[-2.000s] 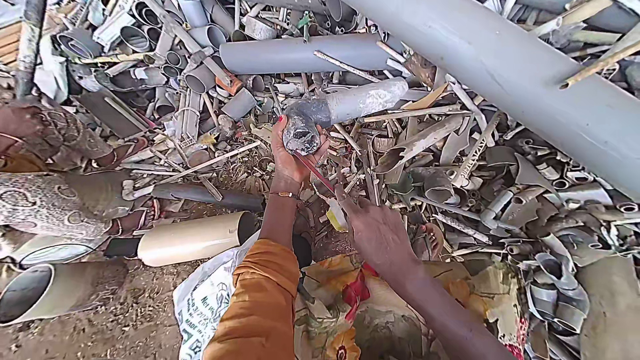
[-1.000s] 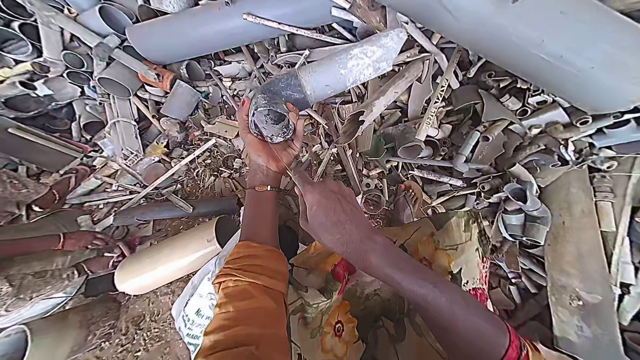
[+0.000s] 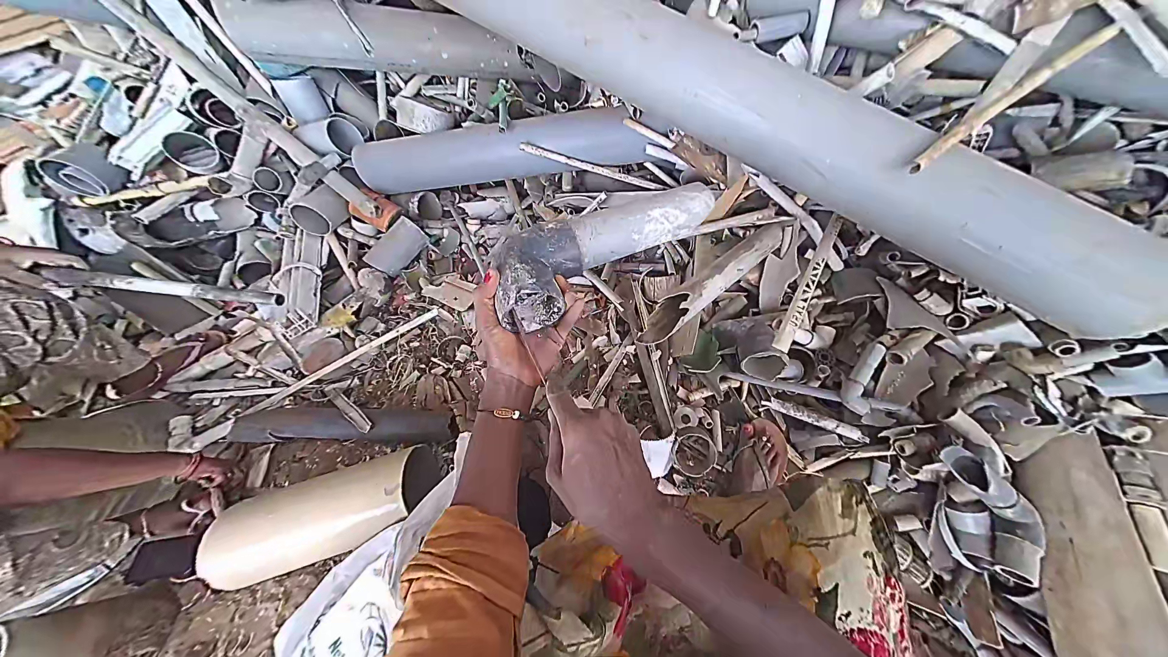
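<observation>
My left hand (image 3: pixel 522 342) is closed from below around a dark plastic pipe elbow (image 3: pixel 534 274), its thumb and fingertips on either side of the open end. A dirty grey-white pipe length (image 3: pixel 643 224) runs from the elbow up to the right. Just below and right of it, my right hand (image 3: pixel 598 456) is closed on a thin tool, mostly hidden by the fingers. The tool's slim shaft (image 3: pixel 531 354) reaches up across my left palm to the elbow's lower rim. What kind of tool it is cannot be told.
Scrap pipe pieces (image 3: pixel 821 392) lie all around. A large grey pipe (image 3: pixel 821 164) crosses the upper right, and a shorter grey pipe (image 3: pixel 493 151) lies behind the elbow. At lower left are a cream pipe (image 3: pixel 301 520), a white sack (image 3: pixel 356 593) and another person's hand (image 3: pixel 205 472).
My right hand and the thin tool have shifted about the elbow's open end. My left hand still holds the elbow. The other person's hands have moved at the left.
</observation>
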